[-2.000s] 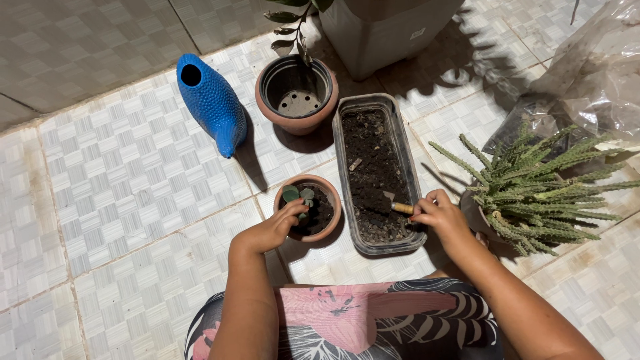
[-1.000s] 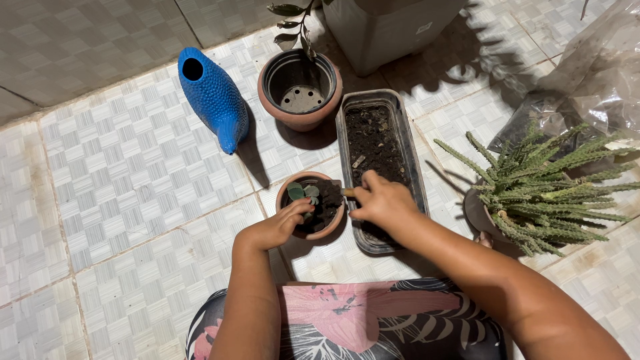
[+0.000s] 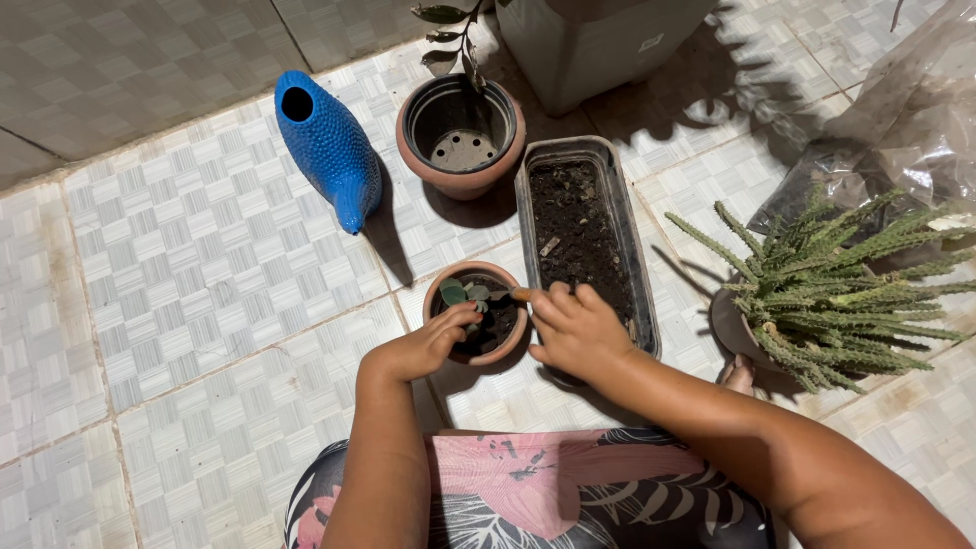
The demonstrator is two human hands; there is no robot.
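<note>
My left hand (image 3: 428,340) is at the left rim of a small terracotta-coloured pot (image 3: 518,335), its fingertips on a small green plant (image 3: 454,292) standing in dark soil. My right hand (image 3: 573,326) is shut on the handle of a small trowel (image 3: 521,294), whose blade reaches over the right side of that pot. Under and behind the right hand lies a long rectangular planter (image 3: 645,297) holding dark soil. Part of the planter and most of the trowel's handle are hidden by the hand.
A blue bird-shaped watering can (image 3: 328,145) stands upper left. Beyond the small pot is a soil-free round pot (image 3: 461,181) with a black liner. To the right are a spiny succulent (image 3: 831,290) in a pot and a clear plastic bag (image 3: 907,130). A large grey container (image 3: 602,46) stands behind.
My right hand has moved left with the trowel, from over the planter's soil to the small pot. Soil was on the blade one second ago; my left hand has stayed at the plant.
</note>
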